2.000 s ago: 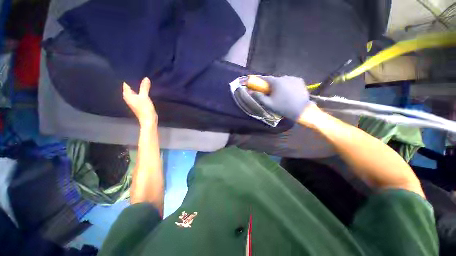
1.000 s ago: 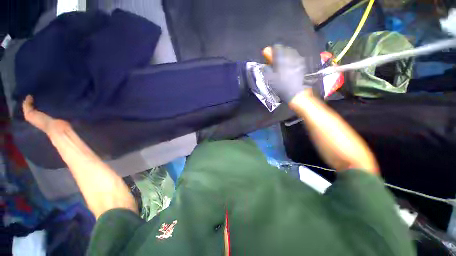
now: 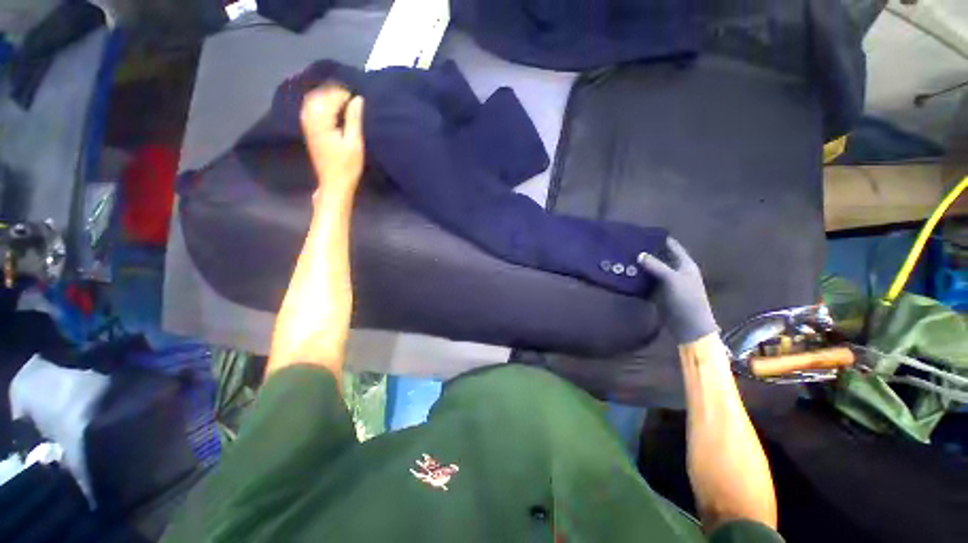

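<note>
A navy jacket sleeve (image 3: 478, 212) lies across the far side of the long dark padded sleeve arm (image 3: 467, 281), its cuff with several small buttons at the right. My bare left hand (image 3: 335, 133) grips the bunched navy cloth at the sleeve's upper end. My gloved right hand (image 3: 677, 278) holds the cuff end, with fingertips at the buttons. The steam iron (image 3: 791, 345) rests to the right of my right hand, wooden handle towards me, out of my hands.
Pale hoses (image 3: 918, 366) run right from the iron. A yellow hose (image 3: 926, 242) hangs at the right over green cloth (image 3: 902, 318). More dark cloth (image 3: 594, 32) lies at the table's far edge. A white strip (image 3: 409, 34) is at the back.
My right hand has let go of the iron, now resting at the right, and has taken the cuff. The sleeve has shifted to the arm's far side, and my left hand now grips cloth.
</note>
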